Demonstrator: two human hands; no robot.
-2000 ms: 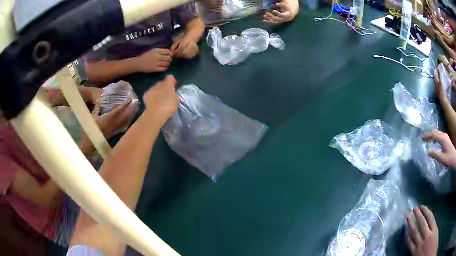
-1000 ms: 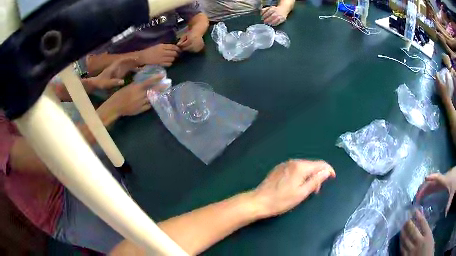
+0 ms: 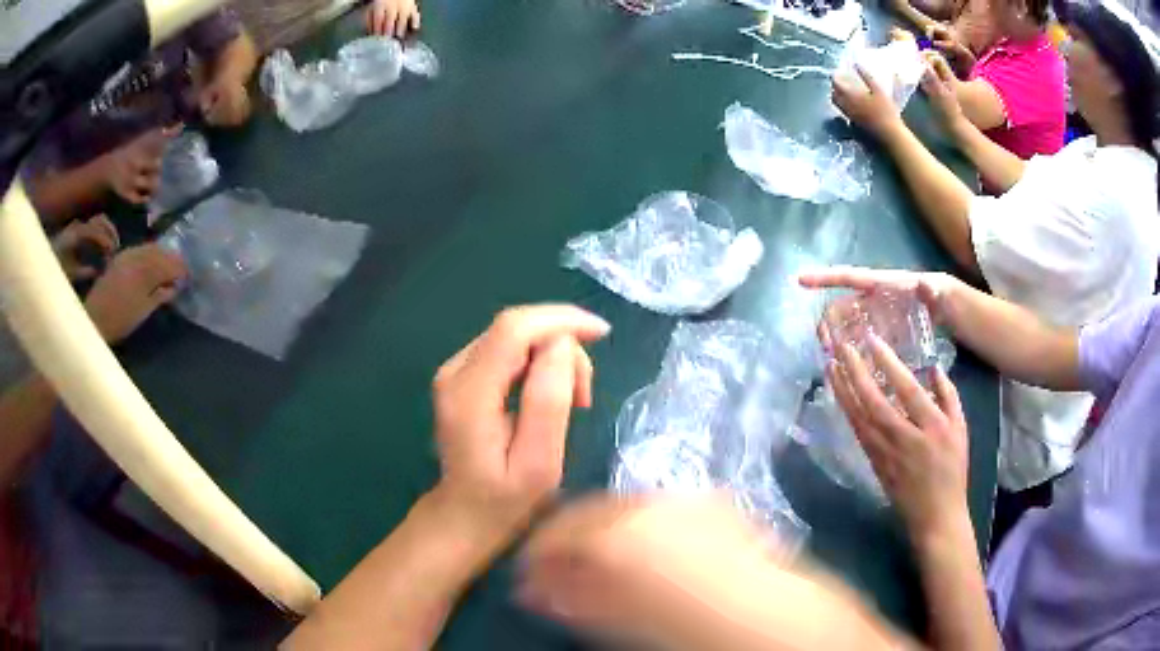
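My left hand (image 3: 515, 407) is over the near part of the green table, with its fingers loosely bent and apart and nothing seen in it. My right hand (image 3: 636, 560) is low in the frame and strongly blurred; its fingers cannot be made out. Just beyond my hands, a bagged clear cup (image 3: 687, 407) lies in crumpled film, partly hidden by my right hand. A second bagged cup (image 3: 668, 261) lies behind it.
The green table (image 3: 471, 178) carries further bags (image 3: 795, 159), a flat bag with a round shape (image 3: 261, 261) and white cords. A person at right holds a clear cup (image 3: 884, 324). A cream pipe (image 3: 140, 445) crosses the left side.
The view has turned right, so table things appear further left. My left hand, earlier at the flat bag, has moved away from it. My right hand has come into view.
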